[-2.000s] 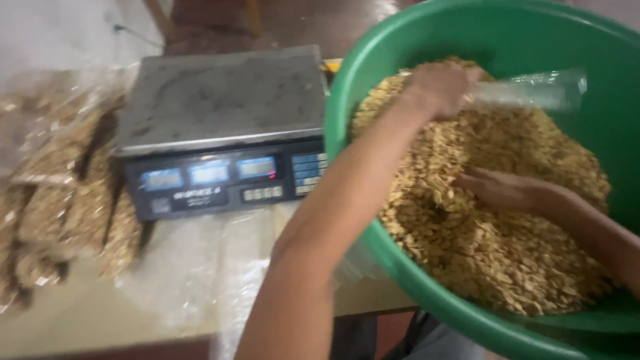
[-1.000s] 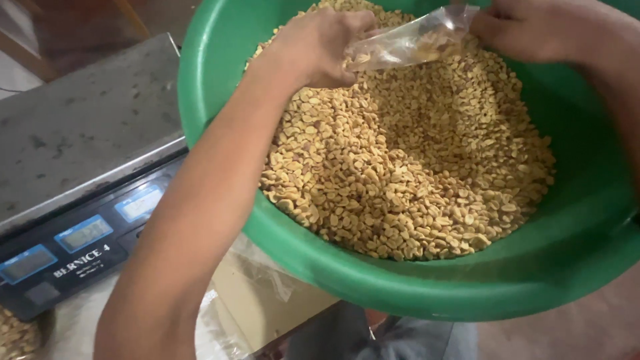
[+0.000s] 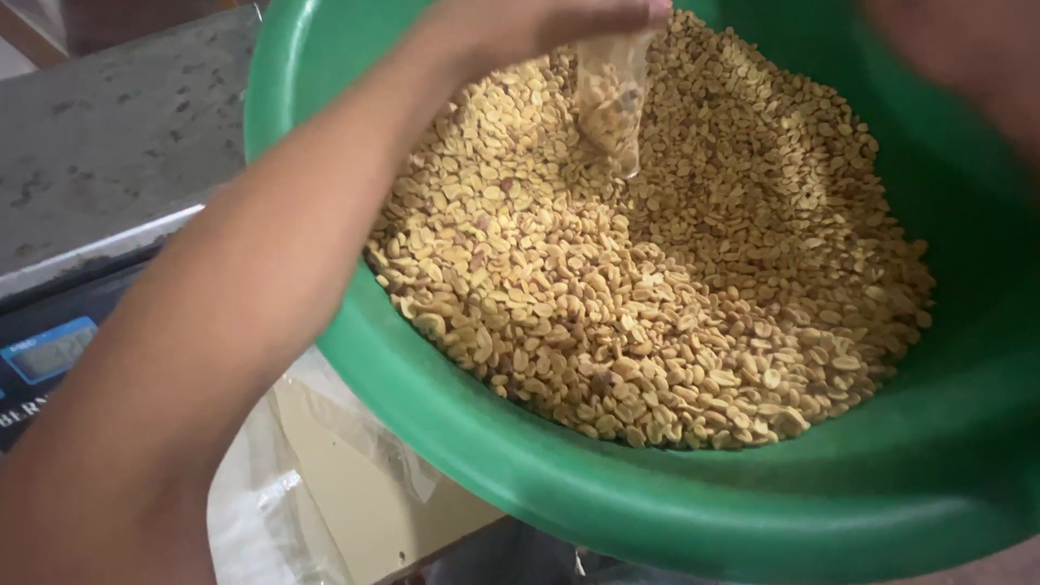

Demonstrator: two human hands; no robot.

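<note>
Split peanuts point(image 3: 569, 301) fill much of a large green plastic basin point(image 3: 455, 455). At the top of the view my left hand point(image 3: 561, 24) grips the upper end of a clear plastic bag point(image 3: 613, 106). The bag hangs upright over the heap, with some peanuts in its lower part and its tip close to the peanuts. My right hand point(image 3: 951, 49) is a blur at the upper right corner, over the basin's far right side; its fingers are mostly out of frame, and whether it holds anything cannot be told.
Left of the basin stands a digital scale with a flat metal platform point(image 3: 114, 138) and a lit display point(image 3: 50, 351), partly behind my left forearm. Clear plastic bags point(image 3: 268, 496) lie on the tan tabletop point(image 3: 366, 479) below the basin's left rim.
A second ago both hands held the bag sideways; now it hangs from my left hand alone, and my right hand has moved away to the right. The view has come closer to the basin.
</note>
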